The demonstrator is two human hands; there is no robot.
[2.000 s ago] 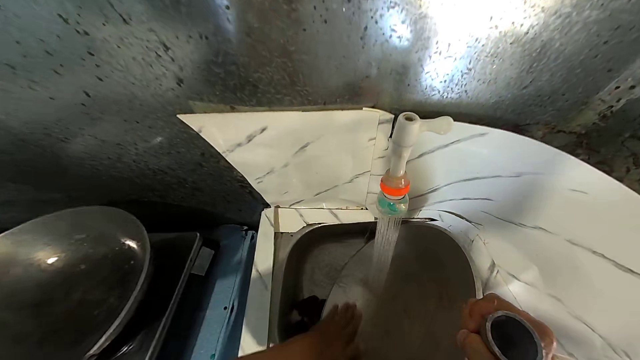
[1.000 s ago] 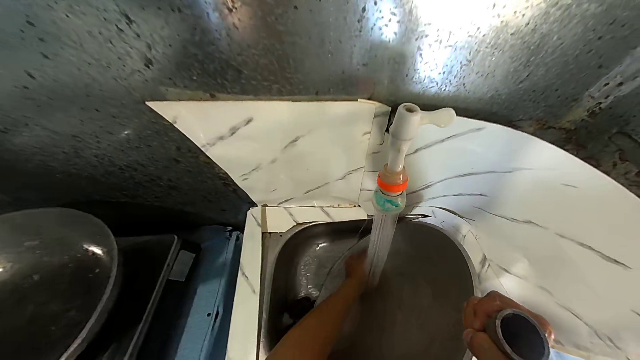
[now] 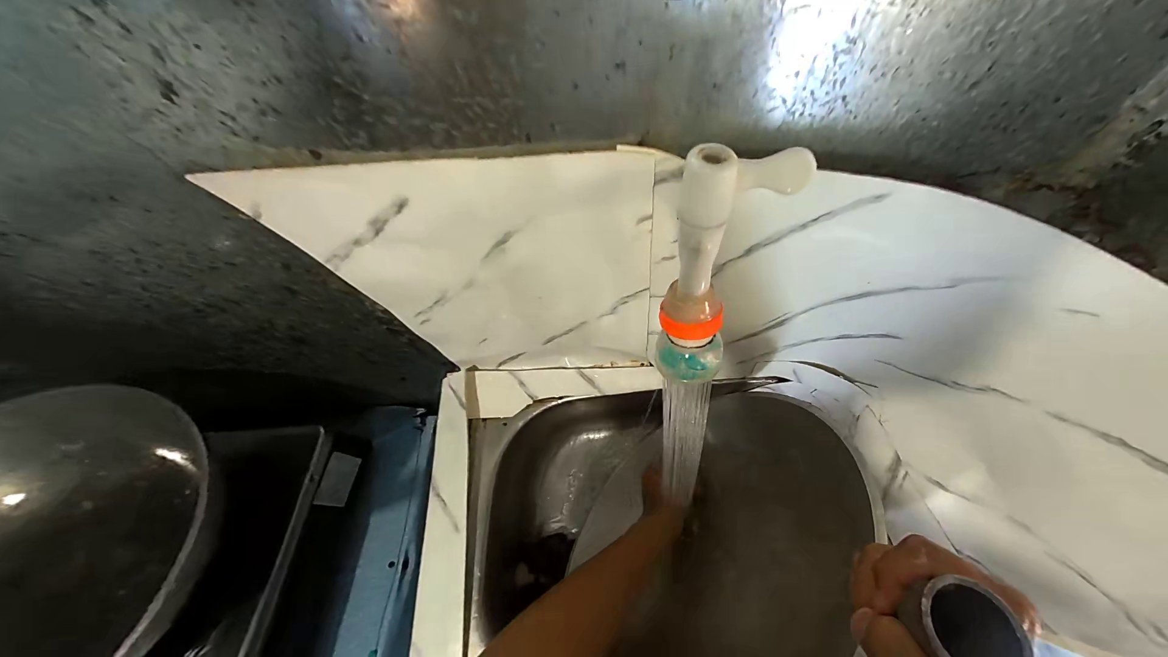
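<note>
Water runs from a white plastic faucet point(image 3: 707, 210) with an orange ring into a steel sink point(image 3: 511, 456). Under the stream my left hand point(image 3: 671, 497) rests against the inner surface of a large grey metal pan point(image 3: 776, 511) that is tilted in the sink; the water blurs its fingers. My right hand point(image 3: 931, 584), at the lower right, is closed around a hollow, round-ended dark handle point(image 3: 975, 620). Whether that handle joins the pan cannot be seen. Dark scraps point(image 3: 543, 561) lie at the left side of the sink.
A marble-patterned white counter point(image 3: 958, 338) surrounds the sink at the back and right. On the left are a dark domed lid or pan point(image 3: 91, 520), a black tray-like surface point(image 3: 265, 484) and a blue metal frame point(image 3: 392, 520). A mottled metal wall point(image 3: 511, 73) stands behind.
Compared with two seconds ago, my left hand has moved up and right across the pan, into the water stream. My right hand keeps its grip on the handle.
</note>
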